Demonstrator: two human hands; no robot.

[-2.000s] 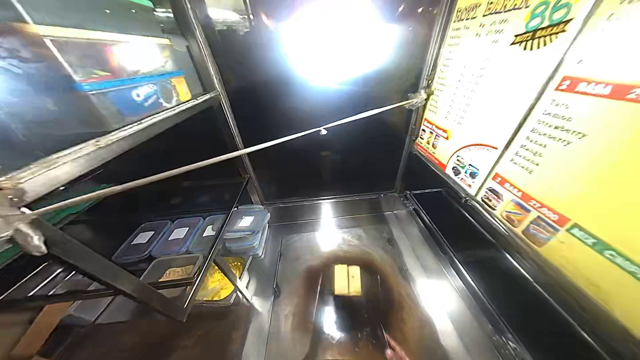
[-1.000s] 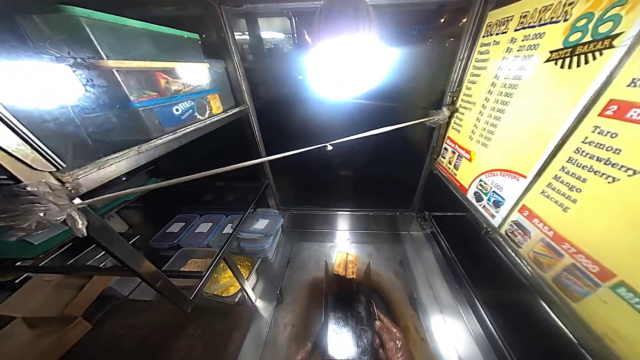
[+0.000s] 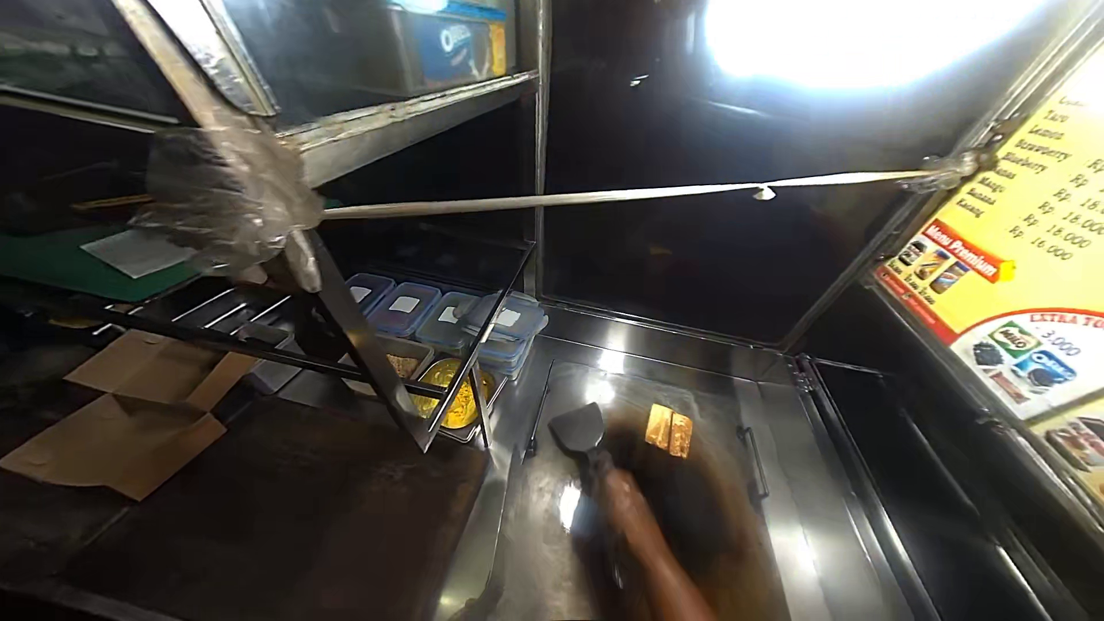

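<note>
My right hand (image 3: 619, 493) reaches in from the bottom edge, closed around the handle of a wide, dark spatula (image 3: 578, 427). The spatula's blade is over the left part of a flat metal griddle (image 3: 552, 535), to the left of the bread. Two narrow pieces of toasted bread (image 3: 669, 430) lie side by side on the griddle, the right one browner than the left; the blade and the bread are apart. A thin dark shape below my hand is too blurred to name. My left hand is out of view.
Left of the griddle stand a metal container of yellow food (image 3: 461, 401) and lidded plastic boxes (image 3: 405, 309). An open cardboard box (image 3: 129, 414) lies further left. A metal frame wrapped in clear plastic (image 3: 233, 194) and a taut strap (image 3: 552, 200) cross above.
My right hand has moved up and left over the griddle relative to the bread. The spatula blade is now left of the bread. The bread looked paler two seconds ago. The view has shifted.
</note>
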